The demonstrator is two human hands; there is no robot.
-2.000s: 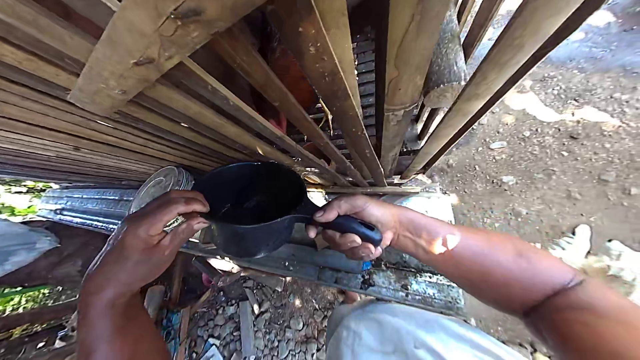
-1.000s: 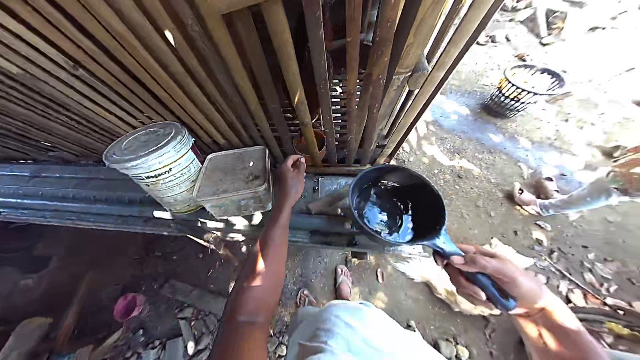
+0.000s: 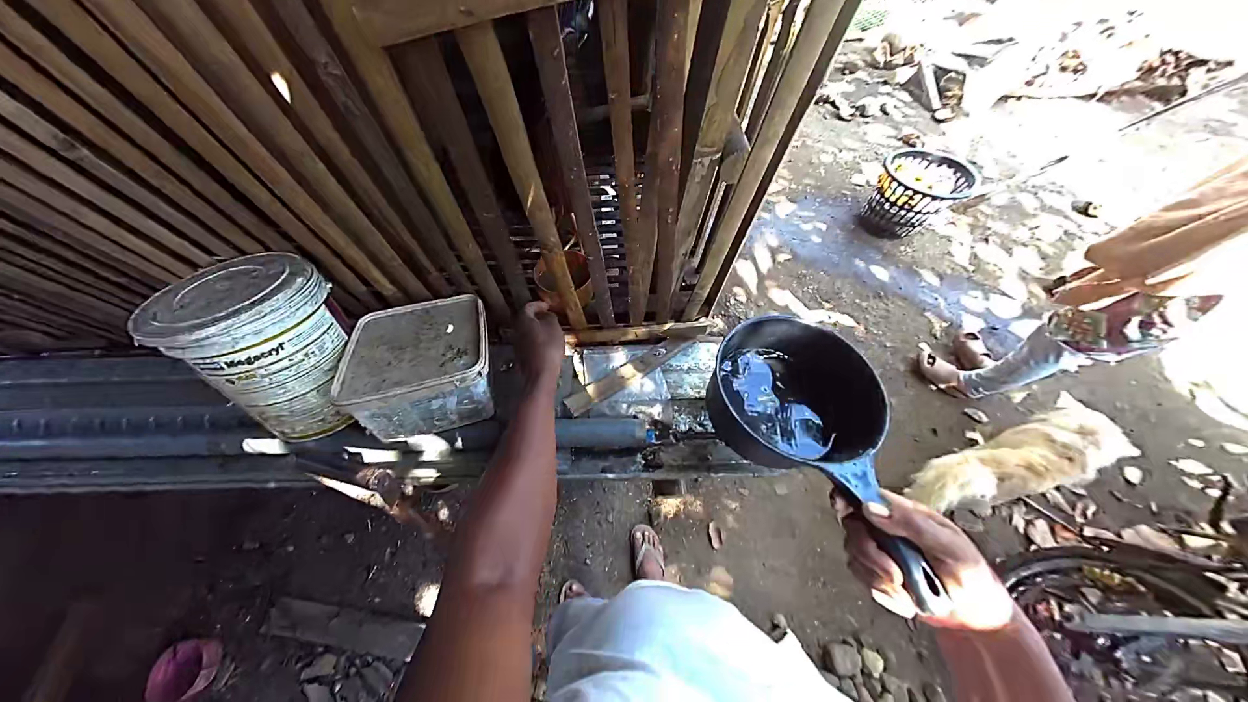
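My right hand [image 3: 912,556] grips the handle of a black plastic dipper [image 3: 799,390] with clear liquid in it, held level over the ground beside the cage corner. My left hand [image 3: 538,336] reaches to the foot of the bamboo-slat cage [image 3: 429,175], at the slats beside a small orange-brown container [image 3: 565,280] behind them. Whether its fingers touch or hold the container cannot be told. Left of that hand, a lidded, square clear plastic tub [image 3: 414,366] and a lidded white plastic bucket [image 3: 244,341] stand on the ledge.
Grey corrugated sheets and a pipe [image 3: 604,432] run along the cage's base, with a wood strip [image 3: 624,378] across them. At right are a black slatted basket [image 3: 916,195], a light-furred dog [image 3: 1024,453] lying down and another person's leg [image 3: 1033,361]. Stones lie below.
Two seconds ago both hands were at the dipper near the slats; my left hand has since left it for the cage's foot. The dipper has moved right, away from the cage. The view has shifted.
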